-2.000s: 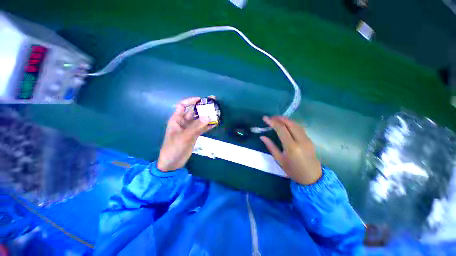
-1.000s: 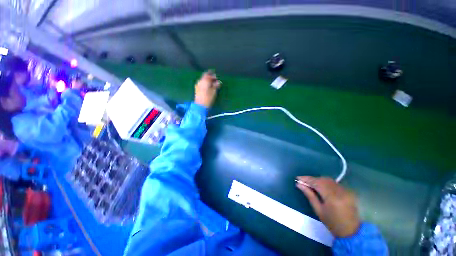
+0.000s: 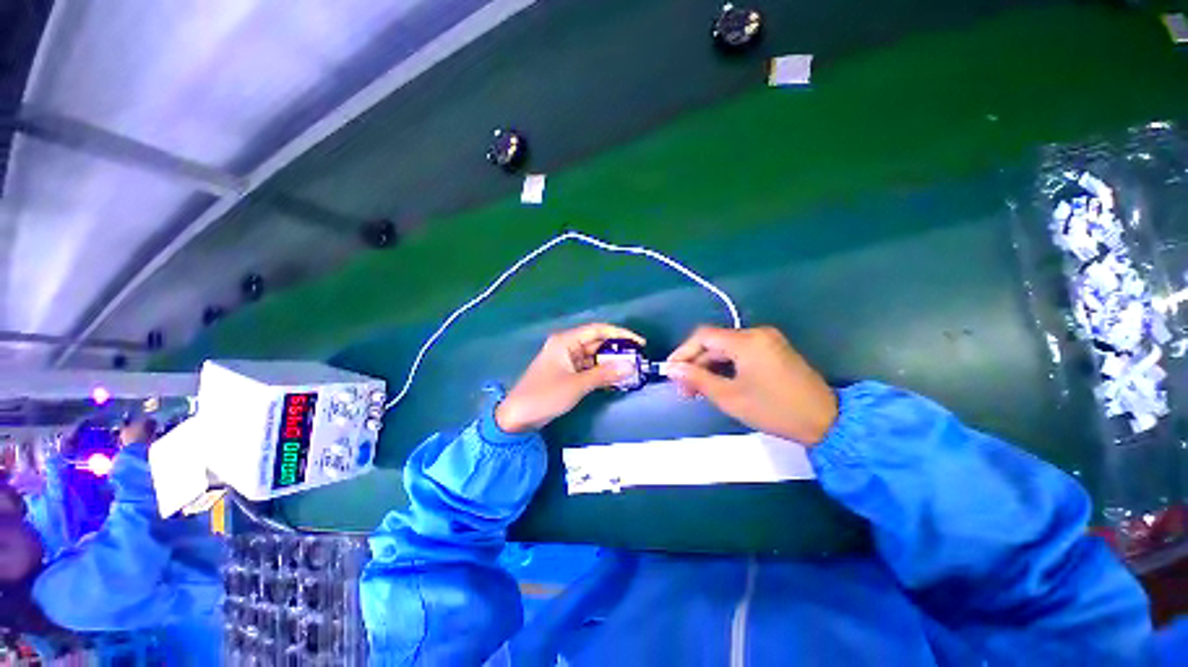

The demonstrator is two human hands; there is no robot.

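My left hand (image 3: 563, 378) grips a round electronic module (image 3: 623, 364), a black disc with a pale patch on its face, above the bench. My right hand (image 3: 752, 381) pinches the end of the white power lead (image 3: 569, 236) at the module's right edge. Whether the plug is seated in the module cannot be told. The lead loops from the bench power supply (image 3: 271, 430) at left, which shows red and green digits. The long white backing strip (image 3: 691, 463) lies just in front of me, below my hands.
Waiting modules (image 3: 506, 149) with pale battery squares (image 3: 533, 189) line the bench's far side. A clear bag or tray with white pieces (image 3: 1110, 300) lies right. A blister tray (image 3: 293, 597) is lower left. Another worker's blue sleeve (image 3: 111, 554) shows at far left.
My left hand has come back from the far side to the centre and now holds a module. My right hand has moved beside it with the lead's end. The view has turned.
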